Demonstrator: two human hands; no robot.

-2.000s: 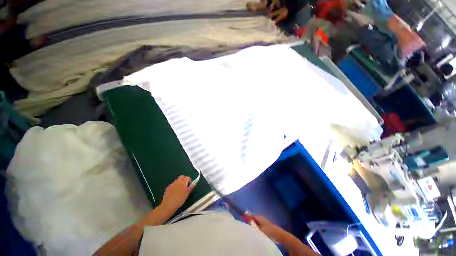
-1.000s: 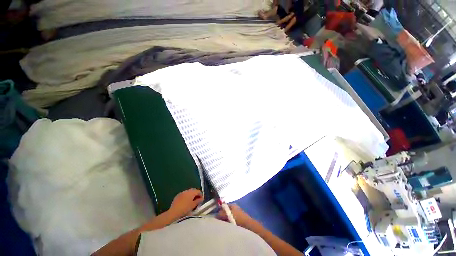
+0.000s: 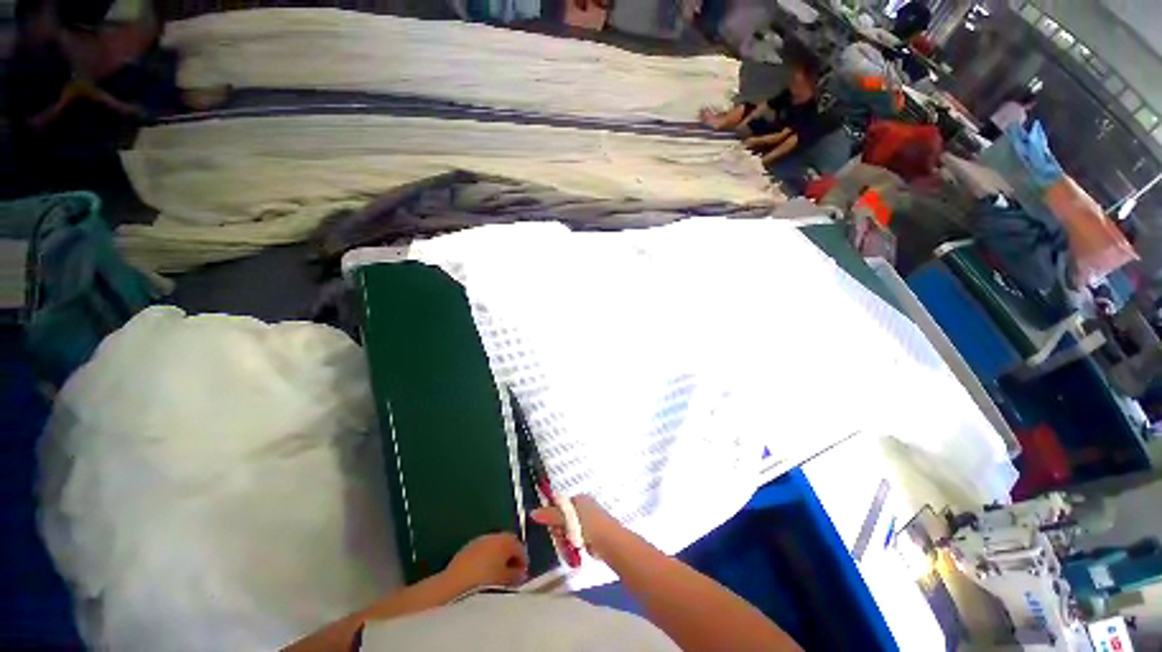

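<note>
The sheer white fabric (image 3: 688, 331) lies spread over the green table (image 3: 433, 408). My right hand (image 3: 584, 525) is closed on the handles of the shears (image 3: 551, 494), whose dark blades lie along the fabric's left edge. My left hand (image 3: 491, 560) holds the lower end of a narrow white edge strip (image 3: 514, 452), which runs up to the blades. My left fingertips are closed on it, close to the table's near end.
Heaped white fabric (image 3: 217, 471) bulges left of the table. A blue recess (image 3: 765, 560) and a sewing machine (image 3: 1019, 573) are at the right. A metal ruler or strip (image 3: 873, 518) lies on the machine table. Long cream fabric (image 3: 459, 159) and a person (image 3: 784, 121) are beyond.
My right hand and the shears have moved forward up the fabric's left edge. My left hand still holds the strip, and a longer length of it shows. The view has tilted up.
</note>
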